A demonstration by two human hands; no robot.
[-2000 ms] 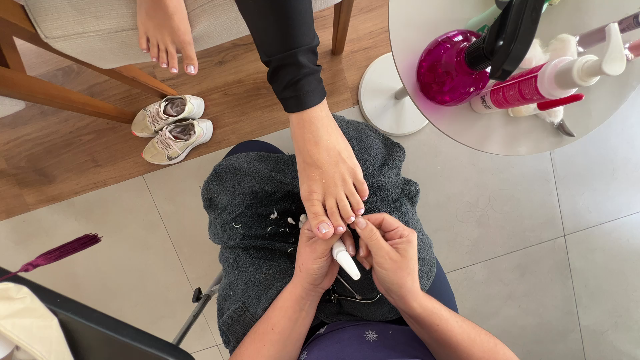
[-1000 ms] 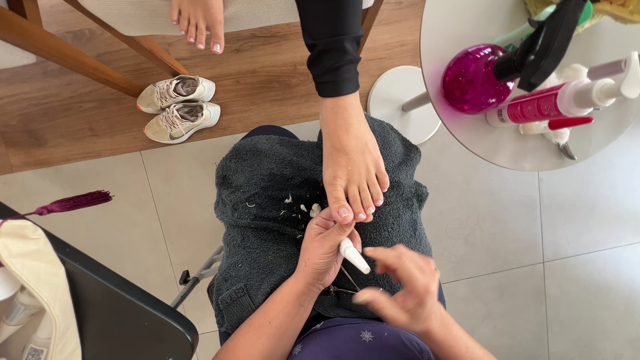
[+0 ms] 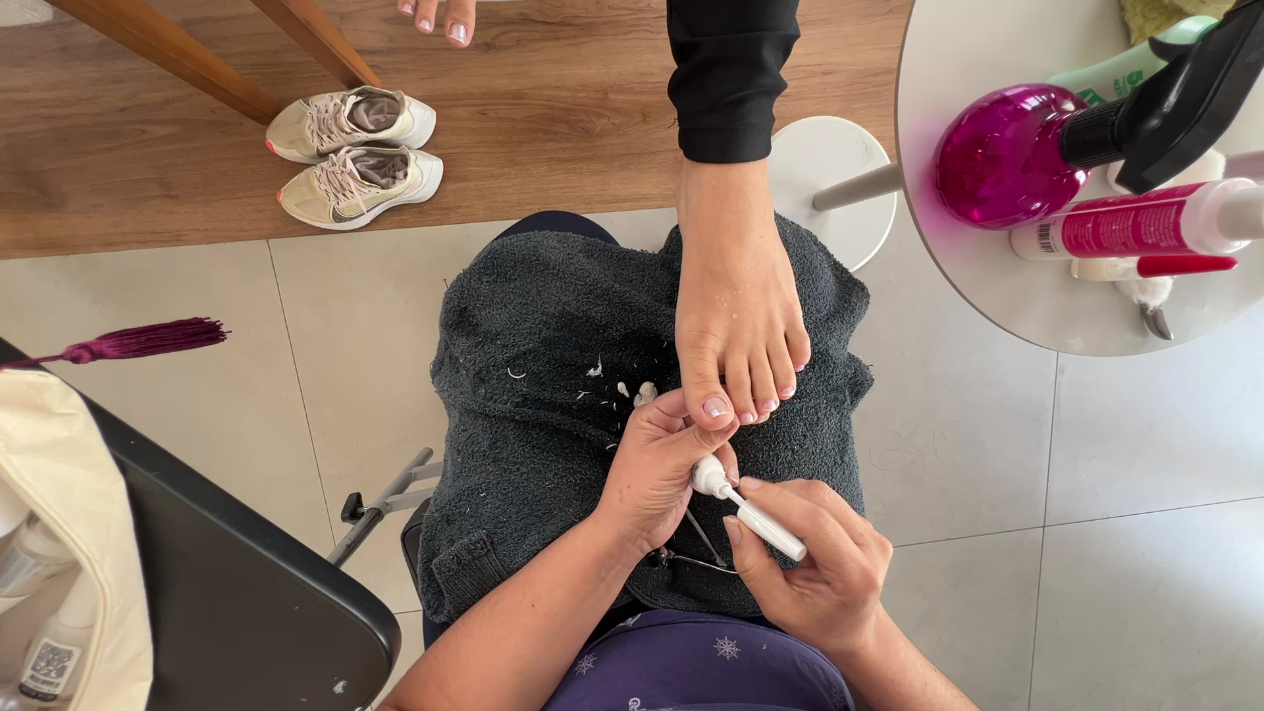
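Another person's bare foot [image 3: 736, 286], its toenails white-tipped, rests on a dark grey towel [image 3: 533, 326] over my lap. My left hand [image 3: 652, 474] holds a small white polish bottle [image 3: 709, 476] in its fingers, with the thumb at the big toe. Between the thumb and fingers of my right hand [image 3: 820, 563] is the bottle's white brush cap [image 3: 772, 531]; its thin stem reaches to the bottle's mouth. Metal nail tools [image 3: 706, 558] lie on the towel below my hands, partly hidden. Bits of used cotton [image 3: 645, 393] and nail clippings lie left of the toes.
At the upper right, a round side table [image 3: 997, 296] carries a magenta spray bottle [image 3: 1007, 158], a pink-labelled pump bottle [image 3: 1126, 222] and a red-capped bottle [image 3: 1185, 266]. A black tray table [image 3: 247, 583] with a cream pouch [image 3: 69, 444] stands at left. Sneakers [image 3: 360, 188] sit on the wood floor.
My right hand was by the toes, then apart from the bottle; now it holds the white cap, drawn partly out of the bottle. My left hand stays at the big toe.
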